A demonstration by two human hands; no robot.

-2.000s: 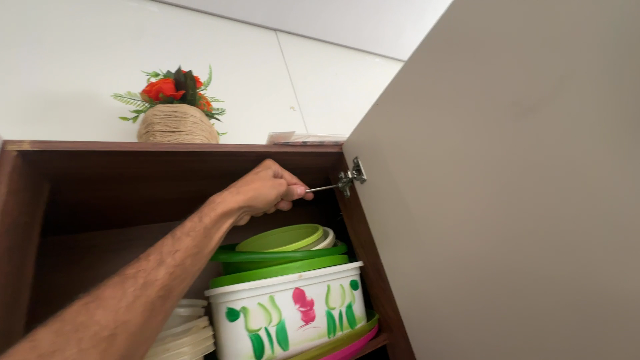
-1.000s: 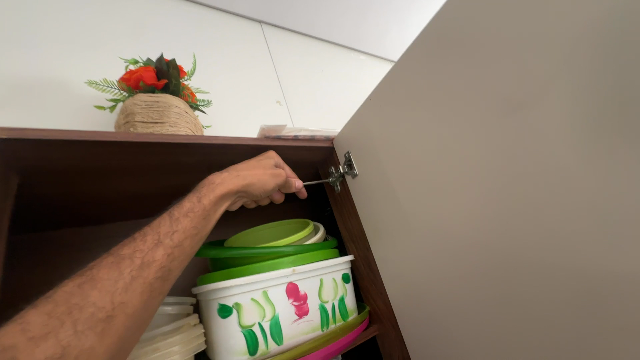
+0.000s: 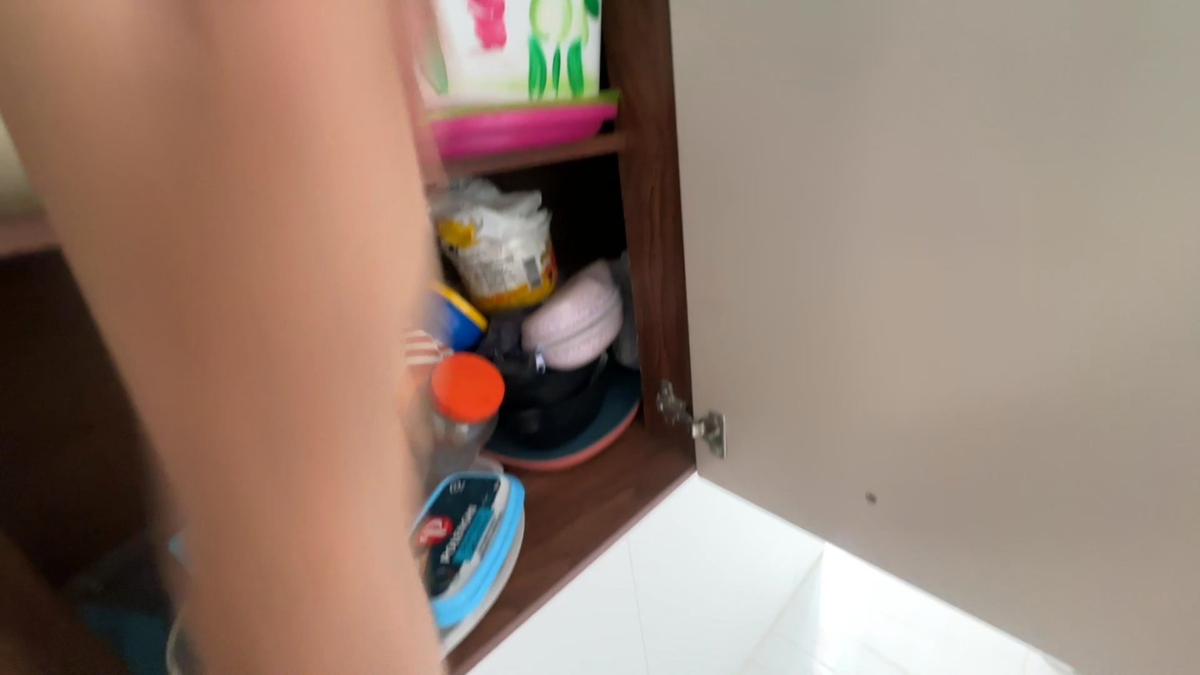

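A blurred bare forearm [image 3: 262, 337] fills the left of the view, in front of the open cabinet; its hand is out of frame, so what it holds cannot be seen. No other hand shows. To the right of the arm, a metal hinge [image 3: 708, 431] joins the dark wood side panel [image 3: 652, 216] to the grey cabinet door [image 3: 937, 262], which stands open. On the shelf above, a white tub with painted flowers [image 3: 572, 56] rests on a pink tray [image 3: 525, 131].
The lower compartment holds a plastic-wrapped yellow and white container [image 3: 502, 248], a pink case [image 3: 577, 319], a black zipped bag [image 3: 553, 403], a jar with an orange lid [image 3: 467, 389] and a blue-rimmed food container [image 3: 478, 544]. White tiles [image 3: 647, 581] lie below the cabinet.
The view has swung down from the upper hinge to the lower one. The hand that held a thin metal tool at the upper hinge is now out of frame.
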